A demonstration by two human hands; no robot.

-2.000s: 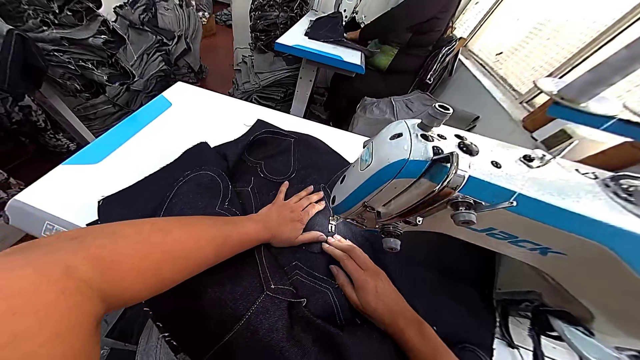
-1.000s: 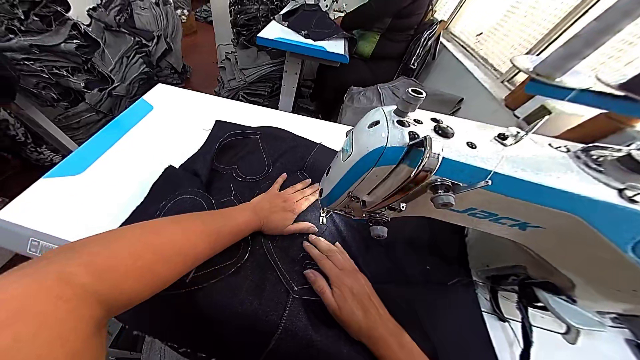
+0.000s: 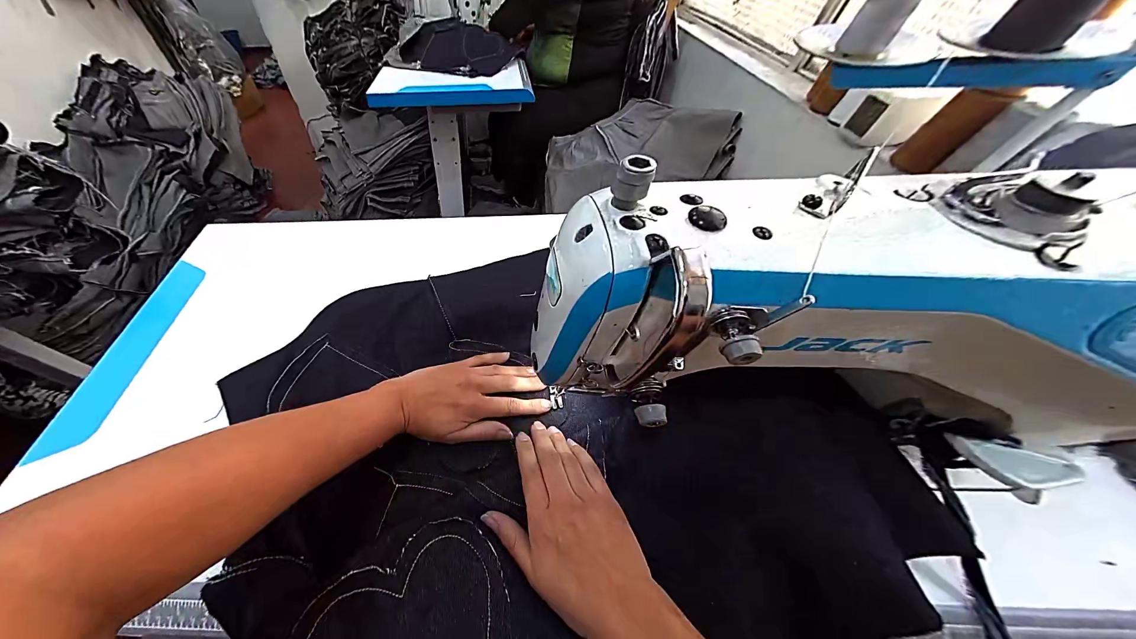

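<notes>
Dark denim fabric [image 3: 763, 506] with light stitched lines, among them a heart outline near the front, lies across the white table of a Jack industrial sewing machine [image 3: 612, 293]. My left hand [image 3: 470, 398] rests flat on the cloth, fingers spread, its fingertips just left of the presser foot [image 3: 556, 398]. Flat on the fabric in front of the foot is my right hand [image 3: 572, 515], fingers nearly together and pointing at it. Neither hand grips anything visible. The needle tip is too small to make out.
Thread cones [image 3: 874, 27] stand on a rack at back right. Piles of grey and black garments [image 3: 151, 177] fill the left. Behind, a person in dark clothes [image 3: 577, 80] is beside a second table [image 3: 453, 89]. Dark straps [image 3: 963, 532] hang under the machine arm at right.
The fabric has turned under my hands: a heart outline seen beyond my left hand earlier is not there now, and one lies near the front. Both hands stay by the presser foot. The view has shifted.
</notes>
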